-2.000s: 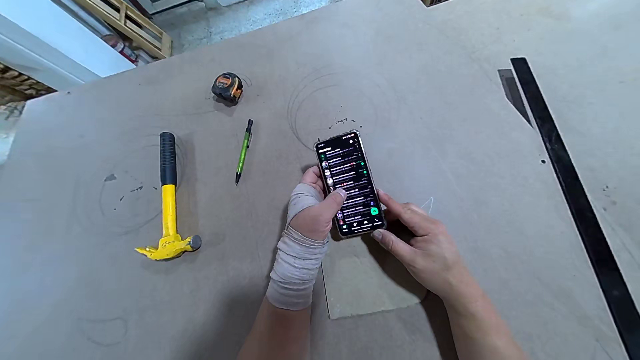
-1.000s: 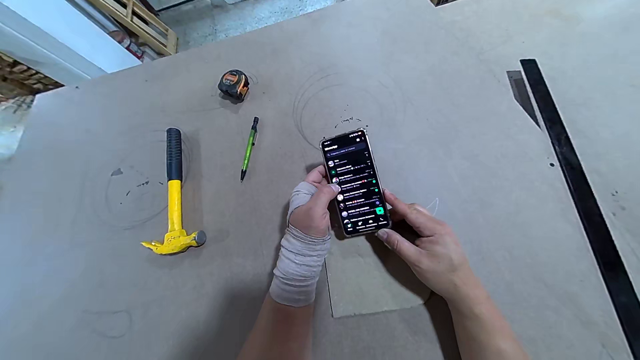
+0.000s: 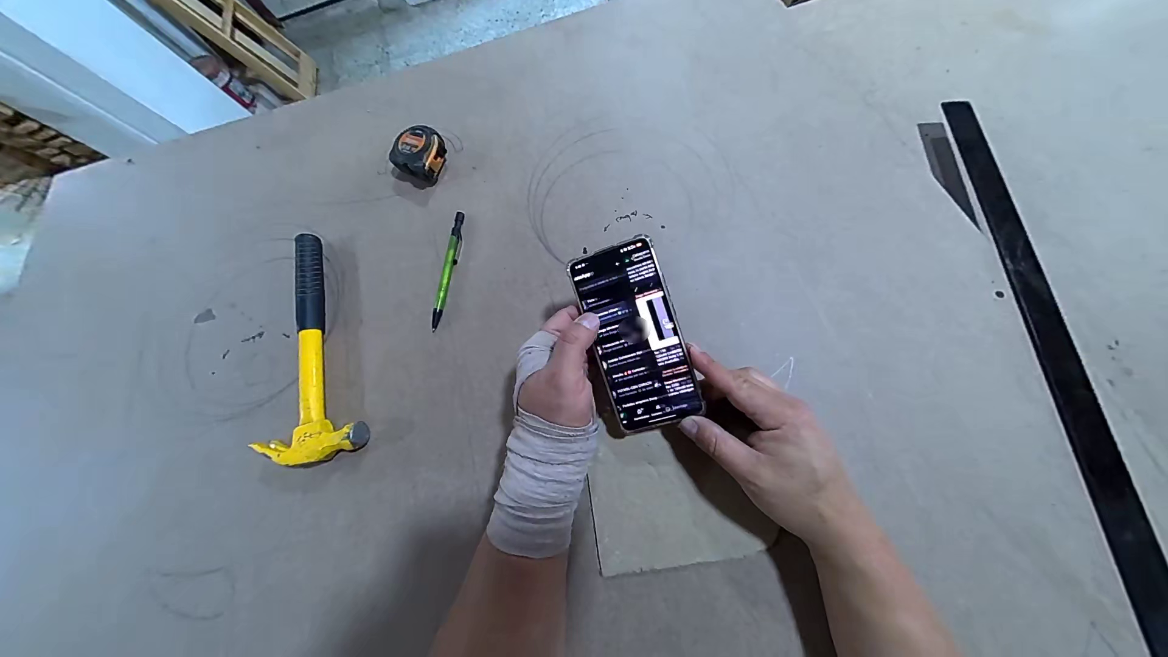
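A smartphone [image 3: 637, 338] with a lit, dark screen is held between both hands above the table. My left hand [image 3: 558, 383], its wrist and palm wrapped in a pale bandage, grips the phone's left edge, with the thumb at the edge of the screen. My right hand [image 3: 766, 433] holds the lower right edge and corner between thumb and fingers. Beneath the phone and the right hand, a flat beige rectangular piece [image 3: 671, 529] lies on the table, partly hidden.
A yellow claw hammer [image 3: 312, 383], a green mechanical pencil [image 3: 447, 274] and a tape measure [image 3: 419, 155] lie on the table [image 3: 383, 566] to the left. A long black bar [image 3: 1049, 338] runs down the right side. A wooden frame [image 3: 251, 46] stands beyond the far edge.
The phone's screen shows a different display, with a second panel at its right side. My left thumb has moved from over the screen to its left edge.
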